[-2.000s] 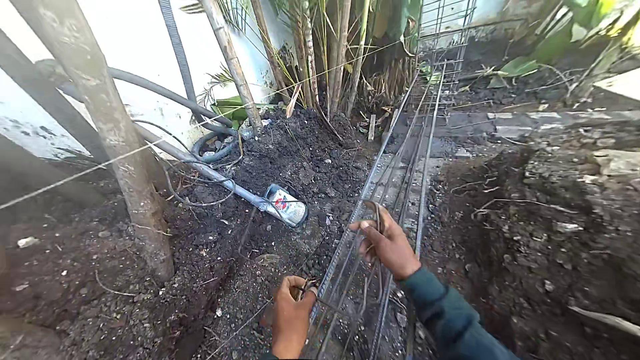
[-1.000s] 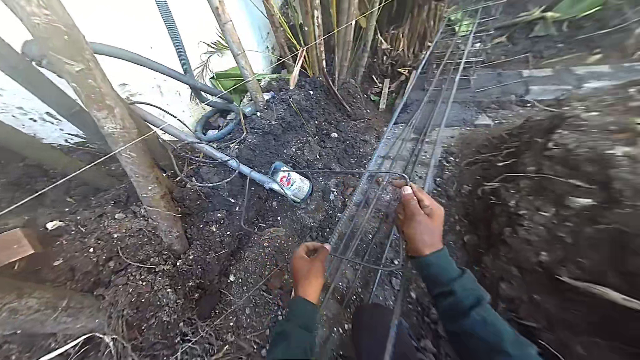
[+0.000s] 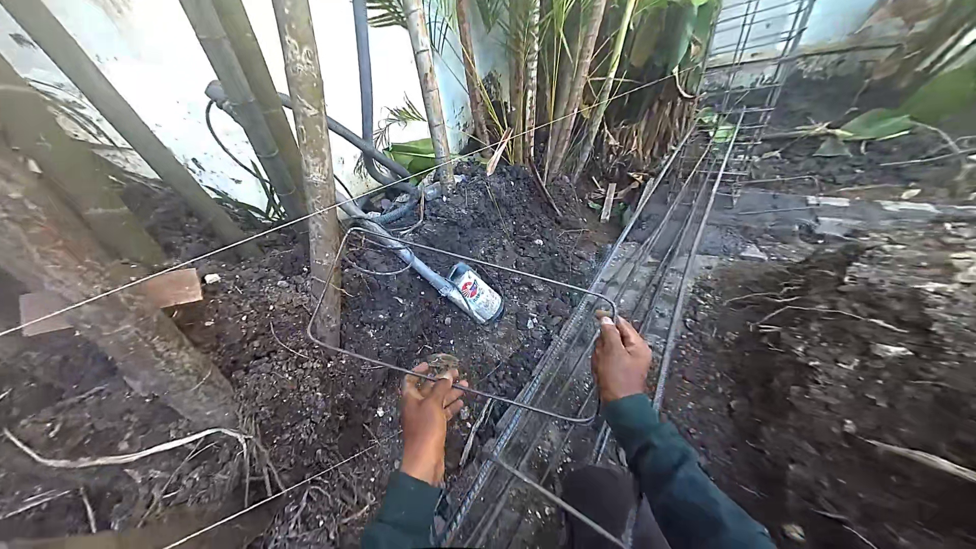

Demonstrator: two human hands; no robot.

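A bent steel rebar stirrup (image 3: pixel 496 265), roughly rectangular, is held up in front of me. My right hand (image 3: pixel 621 357) pinches it at its upper right corner. My left hand (image 3: pixel 431 404) is at its lower long side, fingers partly spread, the rod running across the fingertips and thumb; how firmly it grips is hard to tell. Beneath and beyond the stirrup, long ribbed steel bars (image 3: pixel 553 343) run away from me over the ground, toward a rebar cage (image 3: pixel 751 91) at the back.
A grey pipe (image 3: pixel 412 263) ends at a bottle with a printed label (image 3: pixel 476 293) on dark soil. Trunks (image 3: pixel 309 152) stand at left before a white wall. A taut string (image 3: pixel 252 226) crosses the view. A brick (image 3: pixel 174 287) lies at left; roots (image 3: pixel 122 457) stick out of the soil.
Two seconds ago the hands were close to the bars with thin metal between them; a second ago the stirrup was spread out between both hands. Now it reaches further left, toward the trunk.
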